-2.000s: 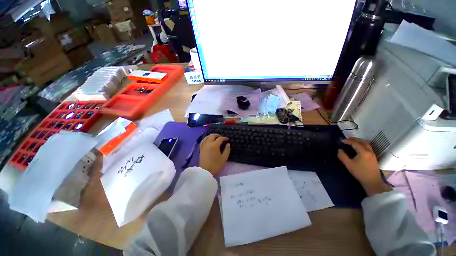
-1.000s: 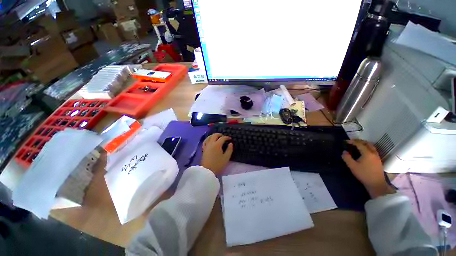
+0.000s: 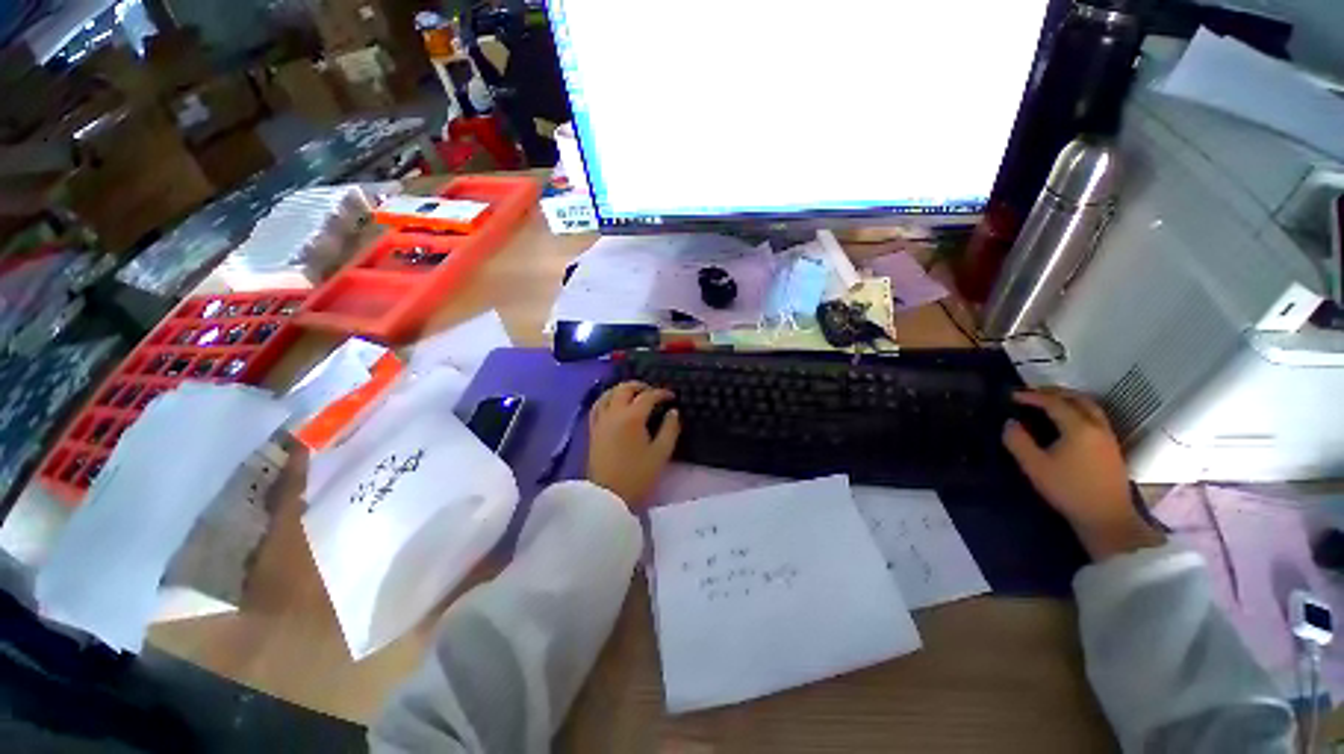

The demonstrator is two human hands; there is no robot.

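Observation:
The long black keyboard (image 3: pixel 833 420) lies below the bright monitor (image 3: pixel 803 111). My left hand (image 3: pixel 631 442) rests at its left end, thumb apart from the fingers. A dark patch shows between them; I cannot tell whether it is the keyboard or another object. My right hand (image 3: pixel 1083 460) is curved over the small black mouse (image 3: pixel 1036 424) at the keyboard's right end and partly hides it. White sheets with handwritten notes (image 3: pixel 774 597) lie in front of the keyboard.
At left are a phone (image 3: pixel 495 421) on a purple mat (image 3: pixel 534 386), a marked white item (image 3: pixel 406 516), an orange-and-white packet (image 3: pixel 351 398) and red parts trays (image 3: pixel 192 354). At right are a steel flask (image 3: pixel 1054 236), a white printer (image 3: pixel 1194 317) and a white plug (image 3: pixel 1309 616).
The view has shifted slightly, so the desk items sit a little higher in the picture. Both hands keep the same places at the keyboard and mouse.

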